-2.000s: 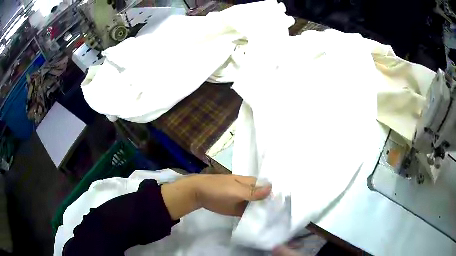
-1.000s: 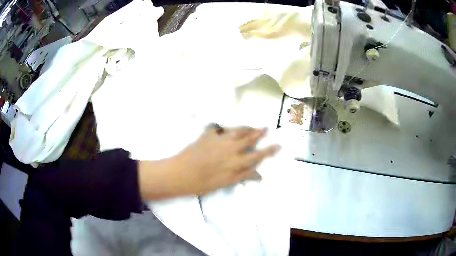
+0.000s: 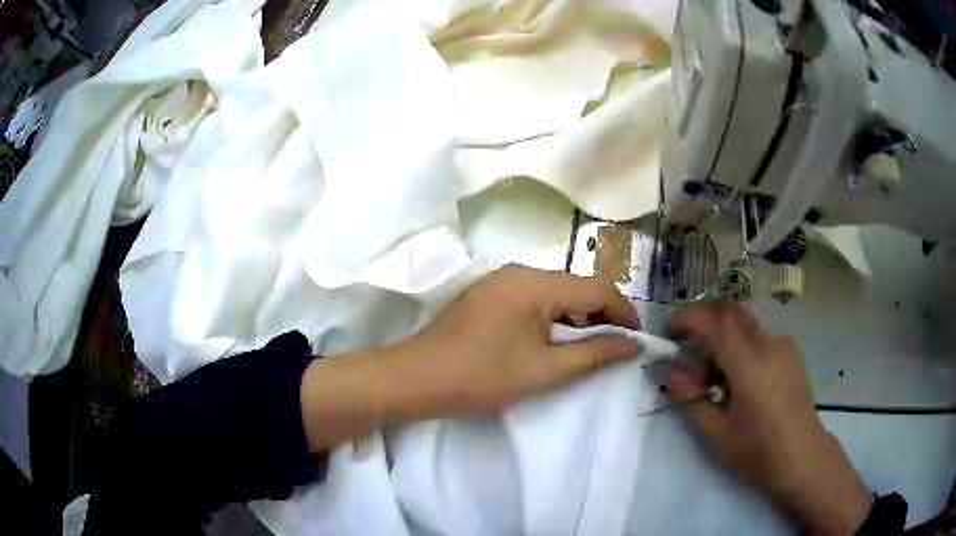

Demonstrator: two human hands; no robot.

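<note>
The white garment piece (image 3: 566,440) lies under my hands in front of the needle area and hangs toward the lap. My left hand (image 3: 524,340) pinches its folded edge between thumb and fingers. My right hand (image 3: 750,393) is at the right end of that edge, blurred, with a thin dark pointed tool (image 3: 676,404) between its fingers. Whether the right fingertips also pinch the cloth is blurred. The needle plate (image 3: 687,264) is just beyond my fingertips, with no cloth over it. The presser foot and needle are hard to make out.
The off-white sewing machine head (image 3: 734,105) stands at the upper right, with a ribbed cream knob (image 3: 785,282) low on it. Cream fabric (image 3: 566,136) lies left of the head. More white cloth (image 3: 63,241) is heaped at far left.
My right hand has come into view with the pointed tool. My left hand has gone from spread flat on the cloth to pinching its edge, slightly further right. The view has moved closer.
</note>
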